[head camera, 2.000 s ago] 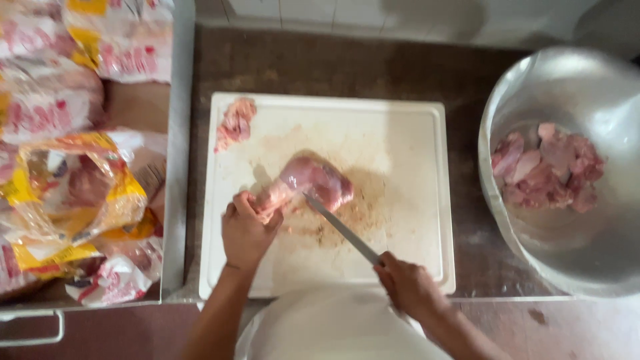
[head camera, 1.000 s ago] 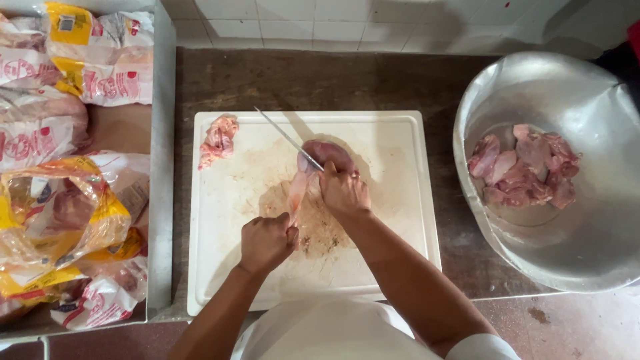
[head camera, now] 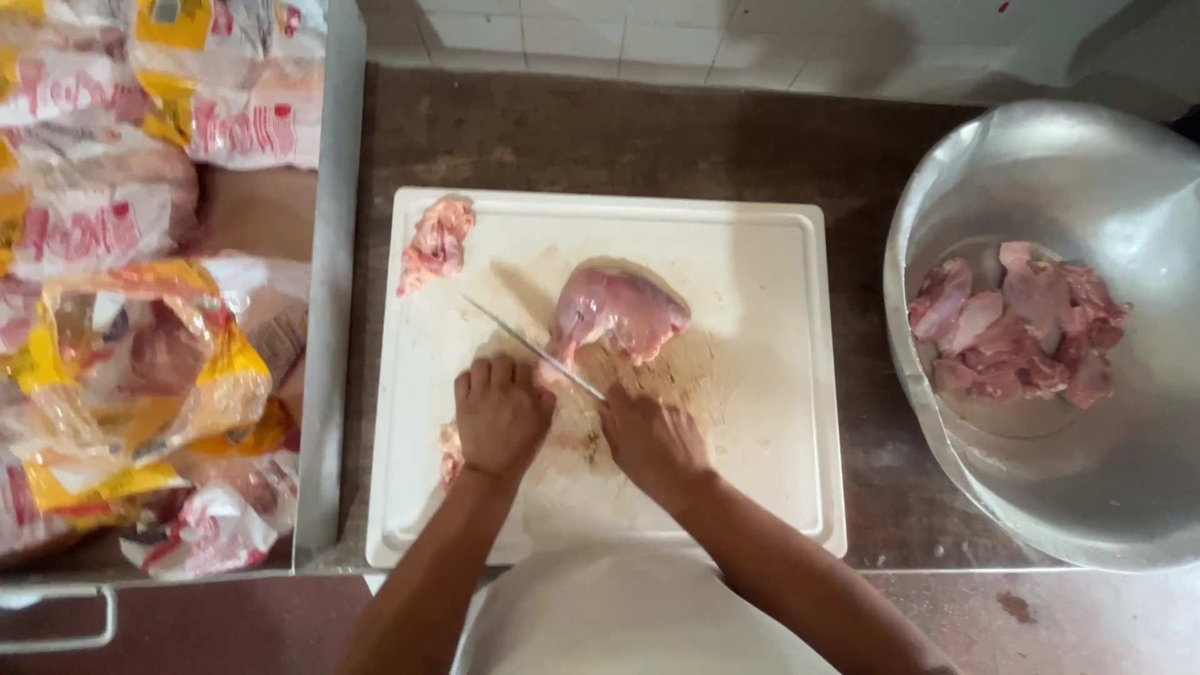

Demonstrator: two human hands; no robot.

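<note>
A skinless piece of raw poultry leg [head camera: 619, 314] lies on a white plastic cutting board [head camera: 764, 450], its narrow bone end pointing toward me. My left hand [head camera: 504, 412] holds that narrow end, the fingers partly hiding it. In my right hand [head camera: 656, 441] is a knife [head camera: 525, 345], its handle covered by the fingers; the blade slants up to the left across the narrow end. A heap of skin and fat trimmings [head camera: 439, 246] sits at the board's upper left corner. A smaller scrap [head camera: 452, 455] lies beside my left wrist.
At the right stands a large metal bowl [head camera: 1050, 487] with several raw meat pieces [head camera: 1022, 323] inside. A metal-walled tray [head camera: 333, 309] at the left holds several plastic packages of poultry [head camera: 84, 202], one torn open. A tiled wall [head camera: 572, 42] borders the dark counter [head camera: 600, 122].
My right hand and the knife have moved from the thick part of the meat down to its narrow end. A small scrap now shows beside my left wrist.
</note>
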